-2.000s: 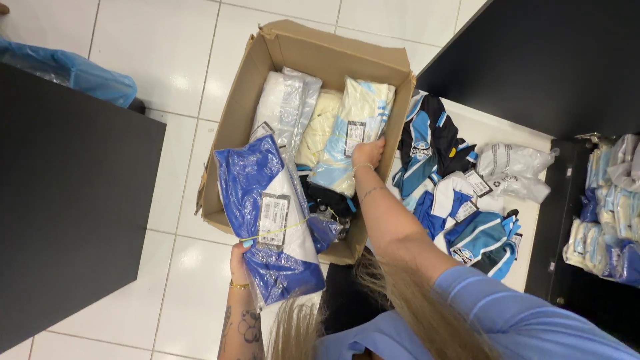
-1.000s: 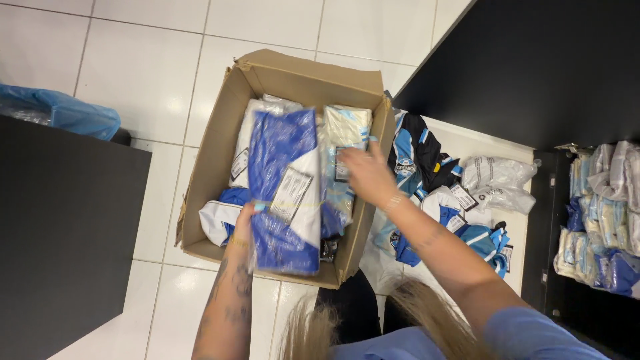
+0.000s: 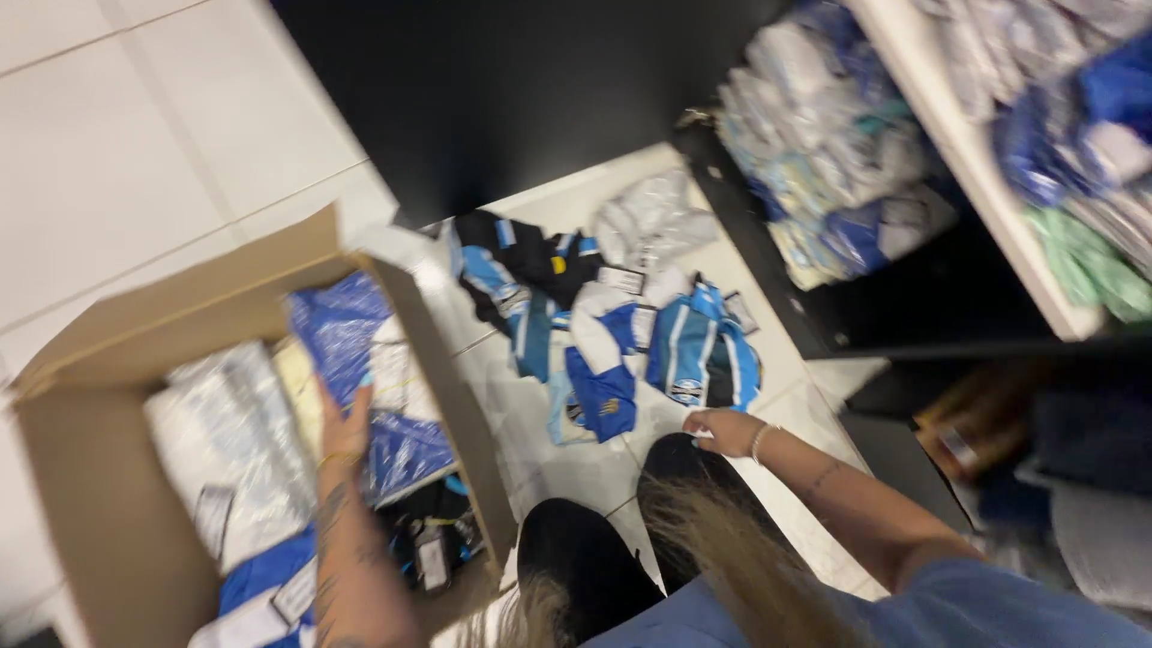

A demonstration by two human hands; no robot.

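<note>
My left hand [image 3: 346,427] is inside the cardboard box [image 3: 85,504], on a blue and white garment in clear plastic [image 3: 346,328] near the box's right wall; the fingers are partly blurred. A white bagged garment [image 3: 238,450] lies left of it, a blue and white one [image 3: 274,585] below, and dark items lower right. Above my right knee, my right hand [image 3: 720,432] pinches a small white piece [image 3: 670,409], perhaps paper or cloth. Just beyond it lie a blue, black and white striped garment [image 3: 697,346] and a white and blue garment [image 3: 603,360] with tags.
Black and blue clothing [image 3: 513,261] and an empty-looking clear plastic bag [image 3: 652,225] lie on the white surface. A black panel [image 3: 522,81] stands behind. Shelves at the right hold many bagged garments [image 3: 819,153]; a white shelf edge [image 3: 981,171] crosses there. Dark folded items sit lower right.
The view has swung right. My right hand has left the box and is now near the loose clothes. The blue and white bagged garment now lies along the box's right wall.
</note>
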